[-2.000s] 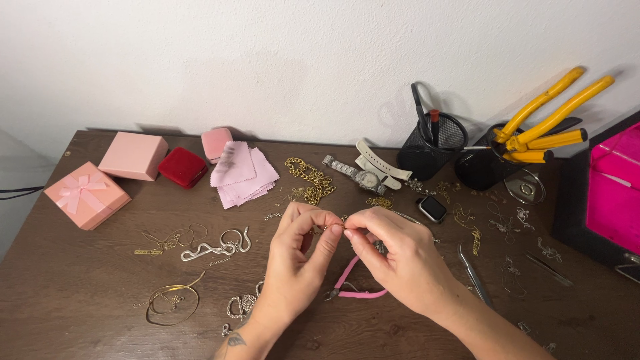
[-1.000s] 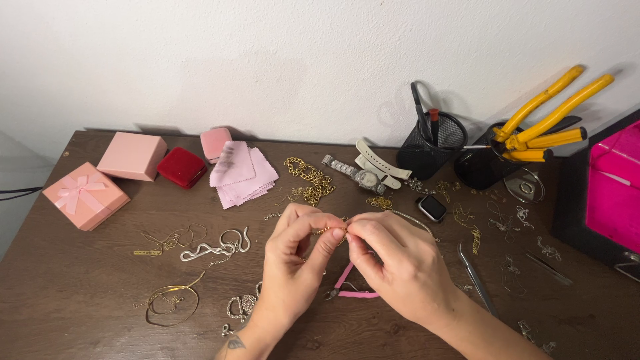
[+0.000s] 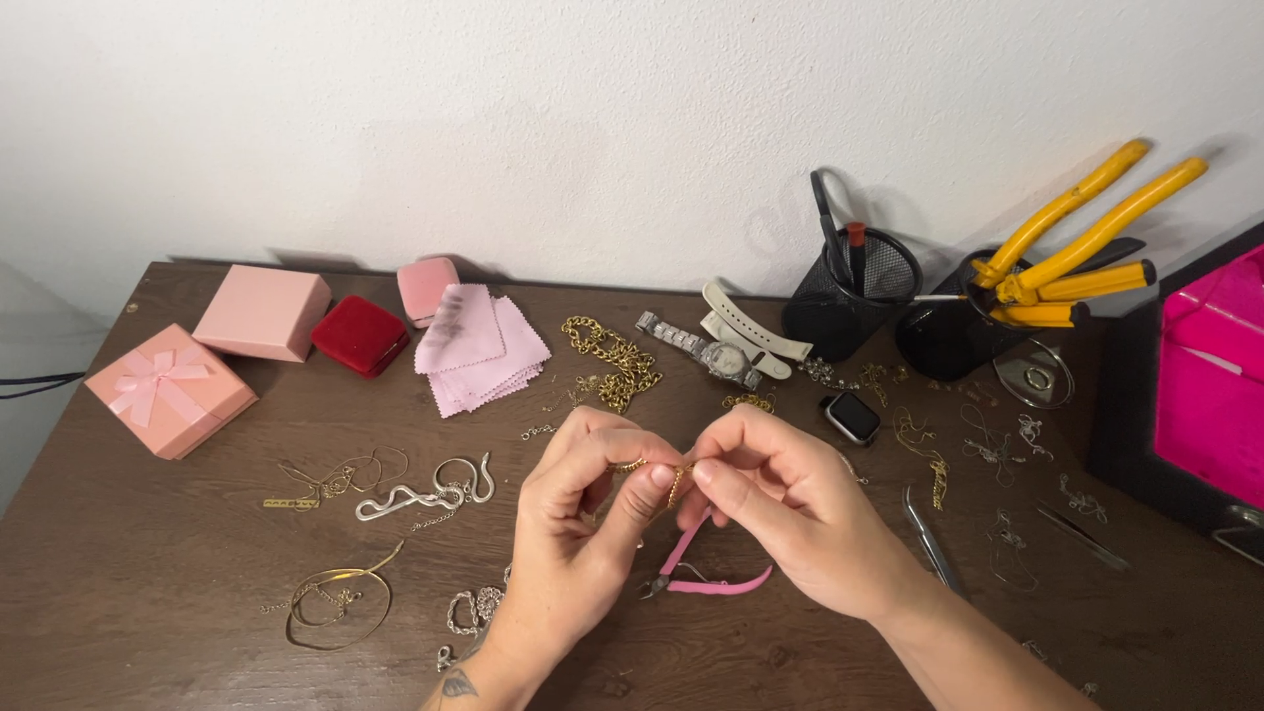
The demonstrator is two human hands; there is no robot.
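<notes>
Between the fingertips of both hands is a thin gold chain (image 3: 676, 486), a short piece of it hanging down and another part crossing the left fingers. My left hand (image 3: 592, 504) pinches it between thumb and forefinger. My right hand (image 3: 780, 494) pinches it close beside, the two sets of fingertips nearly touching. Pink-handled pliers (image 3: 716, 587) with small jaws lie on the dark wooden table below the hands, partly hidden by the right one. Behind the hands lie a thick gold chain (image 3: 622, 365), a metal wristwatch (image 3: 726, 363) and a smartwatch body (image 3: 851, 417).
Pink gift boxes (image 3: 262, 311), a red velvet box (image 3: 360, 336) and pink cloths (image 3: 484, 351) stand at the left. Black mesh cups (image 3: 849, 296) hold pens and yellow-handled tools (image 3: 1096, 222). Tweezers (image 3: 930, 543) and tangled chains (image 3: 341, 479) lie around; a black case with pink lining (image 3: 1210, 365) is at right.
Both hands stay in about the same place while the fingers shift slightly. A short piece of gold chain now shows hanging between the fingertips.
</notes>
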